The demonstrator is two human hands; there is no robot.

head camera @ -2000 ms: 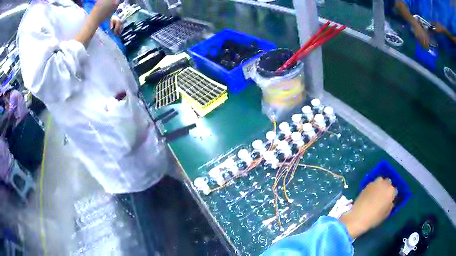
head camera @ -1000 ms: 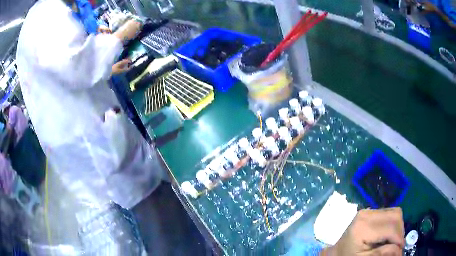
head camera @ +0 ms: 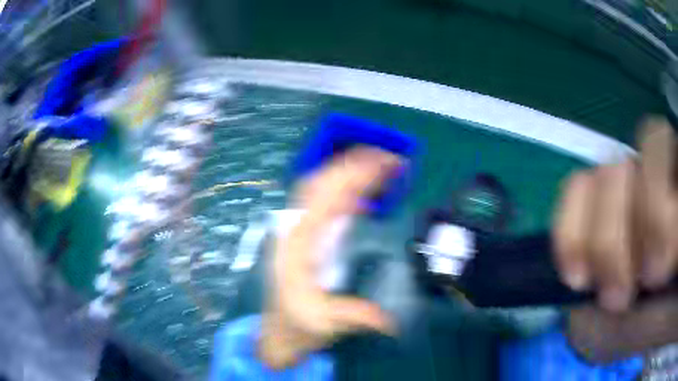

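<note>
The view is strongly blurred. My left hand (head camera: 308,253) is left of centre, thumb and fingers spread wide, its fingers over the small blue bin (head camera: 331,134). No held object can be made out in it. My right hand (head camera: 617,234) is at the right edge, its fingers wrapped around a thick black cylinder that looks like the electric screwdriver (head camera: 513,268). The tool's left end is beside a white part (head camera: 448,249) on a dark unit, whose outline is unclear. Contact cannot be told. A round dark part (head camera: 479,201) is just behind it.
The clear motor tray (head camera: 215,253) with white-capped motors (head camera: 167,160) is at left. A larger blue bin (head camera: 70,85), a yellow-edged tray (head camera: 63,175) and blurred red handles (head camera: 145,30) are further left. A pale rail (head camera: 416,97) curves behind the bench. White material (head camera: 253,238) is beside my left hand.
The view has swung right, so the trays and bin show further left. My left hand has opened out. My right hand and the black tool have come into view. The person in white is mostly gone from view.
</note>
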